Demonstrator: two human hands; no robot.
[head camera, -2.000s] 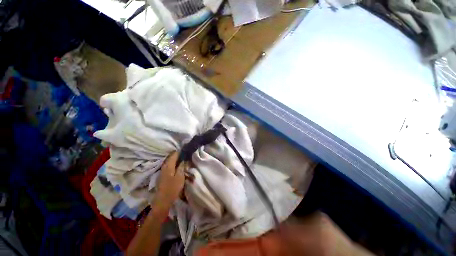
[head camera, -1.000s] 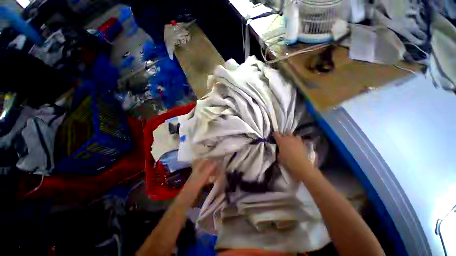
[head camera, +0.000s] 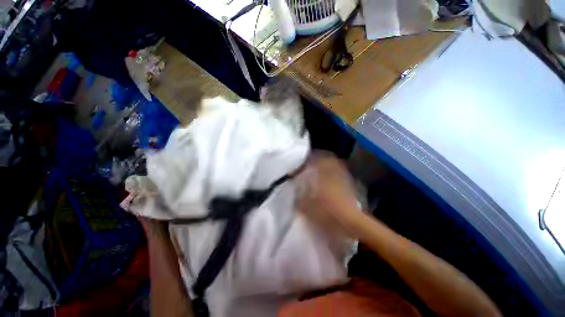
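A thick bundle of cream cloth (head camera: 229, 155) lies in front of me beside the table. A dark fabric tie (head camera: 238, 207) with a knot runs across it, and a loose end hangs down over the cloth. My right hand (head camera: 328, 189) is blurred and lies on the right side of the bundle; its fingers cannot be made out. My left hand (head camera: 145, 217) is at the left edge of the bundle, mostly hidden by the cloth, so its grip cannot be told.
The white table (head camera: 471, 124) with its blue edge and printed ruler (head camera: 433, 155) is at right. A small fan (head camera: 313, 12) and dark-handled scissors (head camera: 336, 59) are at the top. A blue crate (head camera: 93, 229) and red material are at lower left.
The bundle has shifted left and turned, so the dark knot now faces up across it. My left hand has moved to its left edge. The red crate beside it is now largely hidden.
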